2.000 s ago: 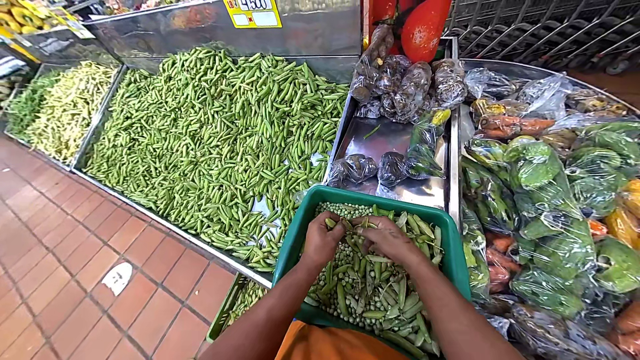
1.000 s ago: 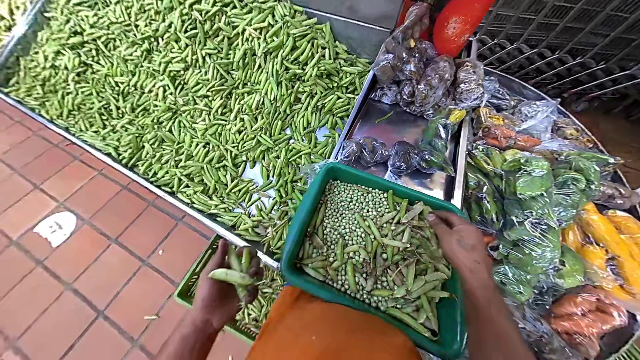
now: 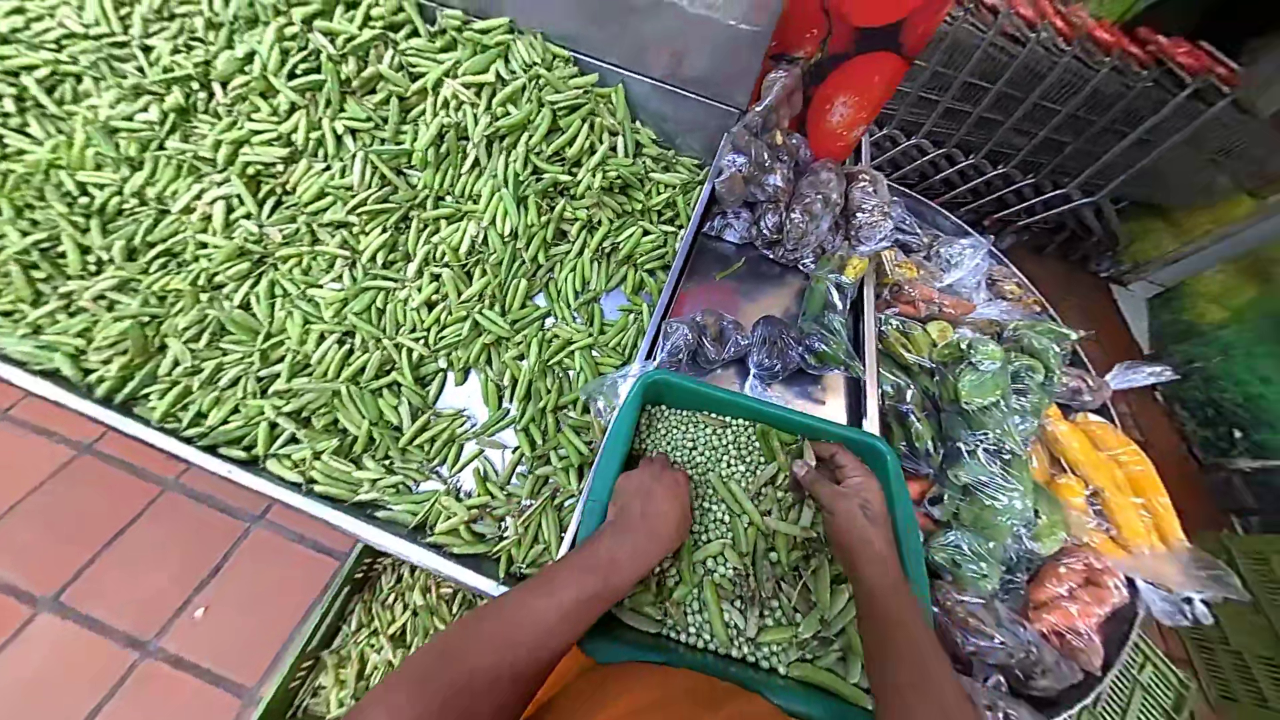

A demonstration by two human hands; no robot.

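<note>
A green plastic tub against my front holds shelled green peas and many pea pods, some of them split or flattened. My left hand is inside the tub at its left, fingers curled down at the peas; whether it holds anything is hidden. At the tub's right side, my right hand pinches a pod between thumb and fingers. A large heap of green pea pods fills the metal display bin beyond the tub on the left.
A green crate with pods stands on the tiled floor below the bin's white edge. Behind the tub, a metal tray carries plastic-wrapped produce. Bagged green vegetables and yellow ones lie at right, near stacked shopping carts.
My left hand, holding pods left of the tub one second ago, is now inside it. My right hand has moved from the tub's right rim to the pods inside.
</note>
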